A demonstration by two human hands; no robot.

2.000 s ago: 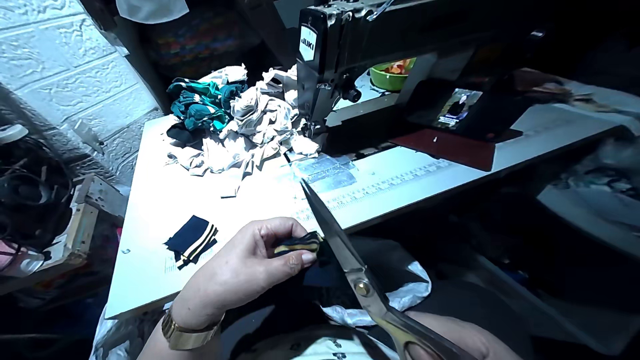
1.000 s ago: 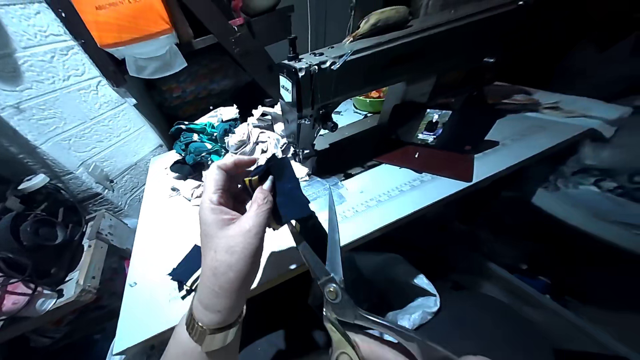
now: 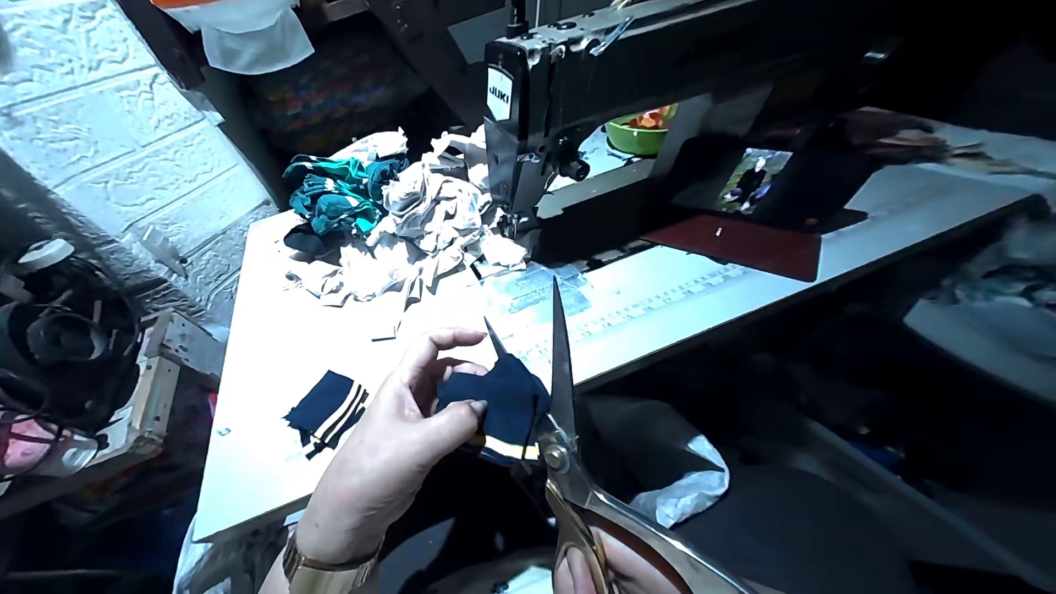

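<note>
My left hand (image 3: 396, 429), with a gold-toned watch at the wrist, pinches a dark navy fabric piece (image 3: 499, 400) with a pale stripe along its lower edge. My right hand (image 3: 615, 565), partly cut off by the lower frame edge, grips a pair of metal fabric shears (image 3: 569, 462). The blades stand apart, one on each side of the navy piece; part of the far blade is hidden behind the cloth. A striped navy fabric piece (image 3: 327, 409) lies on the white sewing table (image 3: 239, 462), left of my left hand.
A black Juki sewing machine (image 3: 528, 140) stands on the table. Beside it are heaped white fabric scraps (image 3: 429, 206) and green cloth (image 3: 342, 194). Behind it sits a green bowl (image 3: 635, 136). A dark red flap (image 3: 742, 243) lies at right. A wooden crate (image 3: 157, 388) is at left.
The navy fabric in my left hand is lower than one second ago and spread between the shears' blades. Two seconds ago the blades were closer together. The view has shifted.
</note>
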